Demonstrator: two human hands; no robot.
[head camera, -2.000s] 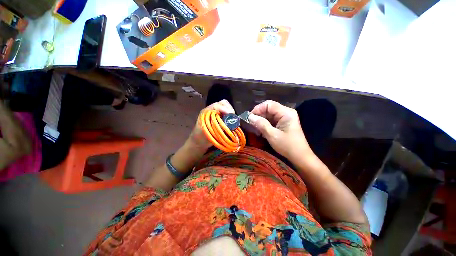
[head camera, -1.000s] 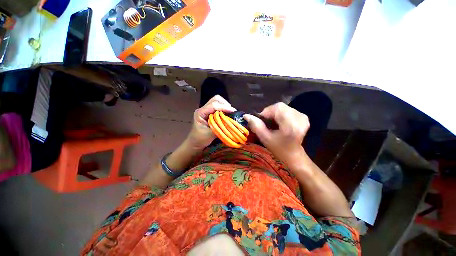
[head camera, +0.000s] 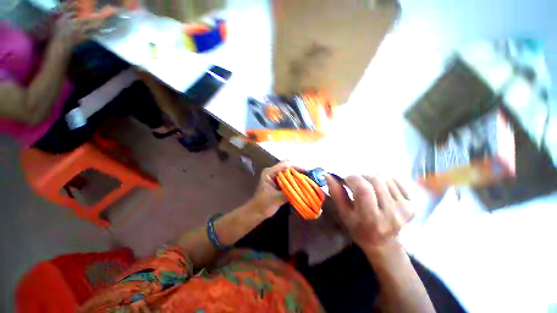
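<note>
My left hand (head camera: 273, 189) holds the orange cable coil (head camera: 299, 194) near the front edge of the white table. A dark round connector (head camera: 319, 176) sits at the coil's upper right. My right hand (head camera: 377, 208) is beside it, with thumb and fingers closed on a thin dark strip (head camera: 339, 180) by the connector. The strip is partly hidden and blurred. The retail box (head camera: 285, 117), with black and orange faces, lies on the table beyond the coil.
A mobile phone (head camera: 208, 85) lies at the table edge. A brown carton (head camera: 324, 46) stands behind the retail box. An open carton (head camera: 467, 122) with blurred orange and dark boxes is at right. A person in pink (head camera: 30, 79) sits at left near an orange stool (head camera: 85, 174).
The view has swung to the right, bringing the cartons into sight. The coil and both hands have risen toward the table edge. The left hand keeps the coil.
</note>
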